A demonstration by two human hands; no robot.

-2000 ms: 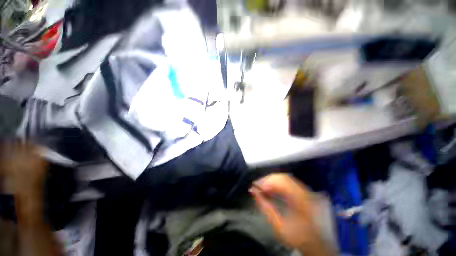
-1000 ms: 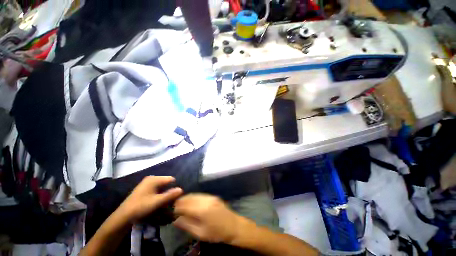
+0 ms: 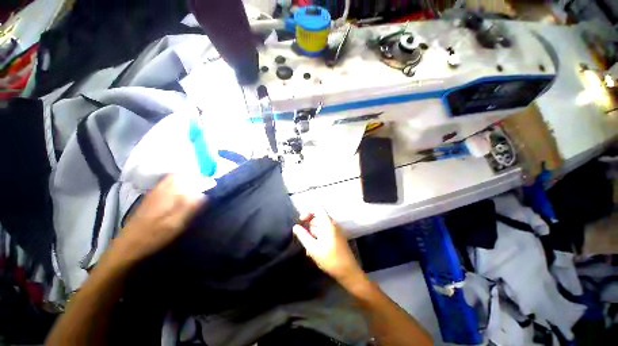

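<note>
A black fabric panel (image 3: 237,230) spreads from my lap up to the table's front edge, its top edge just left of the presser foot and needle (image 3: 293,145). My left hand (image 3: 159,219) is blurred and lies at the panel's upper left edge; its grip is unclear. My right hand (image 3: 325,244) pinches the panel's right edge between thumb and fingers. The light grey and white garment body (image 3: 81,145) with black strips is heaped left of the needle, partly overexposed. A bright blue item (image 3: 202,149) lies on it.
The sewing machine head (image 3: 379,88) spans the back. A smartphone (image 3: 378,169) lies on the machine bed. A blue and yellow thread cone (image 3: 312,30) stands behind. A dark cloth cover (image 3: 227,37) hangs above the needle end. Blue wrap (image 3: 444,277) and black-and-white pieces (image 3: 522,263) are below right.
My hands were close together over my lap; they have moved apart and up, the left leftward and the right rightward. The black panel has come up over the table edge beside the needle.
</note>
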